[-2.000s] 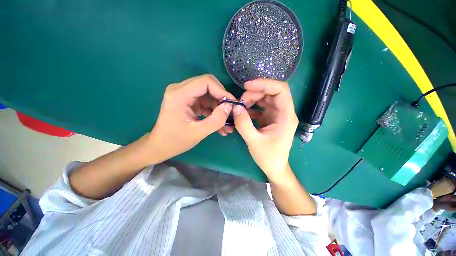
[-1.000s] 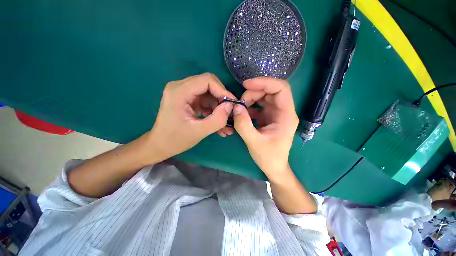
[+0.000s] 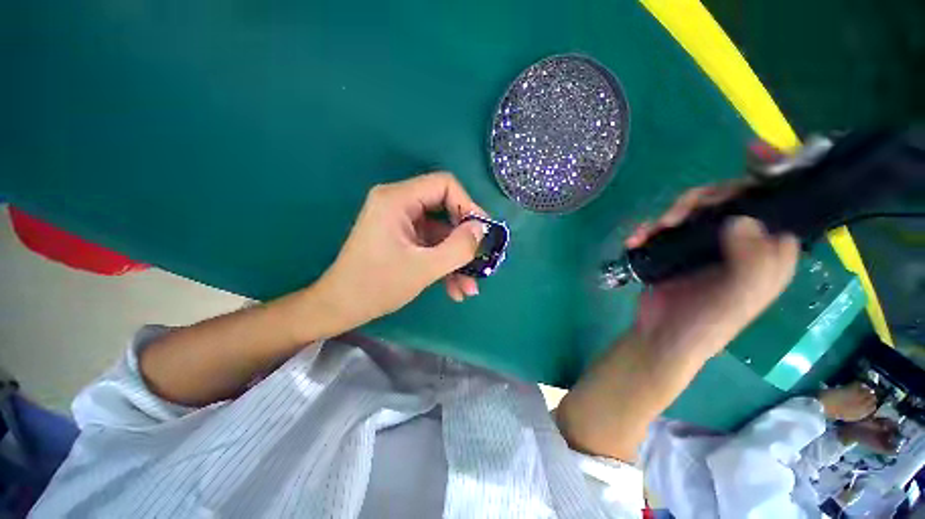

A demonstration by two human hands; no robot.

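My left hand [image 3: 411,243] pinches a small black watch-like unit [image 3: 493,248] with a shiny edge, its open side partly showing, near the middle of the view. My right hand [image 3: 715,284] is blurred and grips the thick black electric screwdriver [image 3: 700,241]. The driver's silvery nose [image 3: 616,274] points left towards the unit and is apart from it. The round screw dish [image 3: 561,134], full of tiny glittering screws, lies on the green mat beyond the unit.
The green box [image 3: 820,322] lies at the right, partly behind my right hand. A yellow strip [image 3: 725,66] curves along the bench's far right side. Another person's hands [image 3: 857,418] and white sleeve show at the lower right. A red object [image 3: 71,245] is at the left edge.
My right hand has let go of the unit, moved right and taken hold of the screwdriver, which is lifted and turned. My left hand still holds the unit. The view has shifted.
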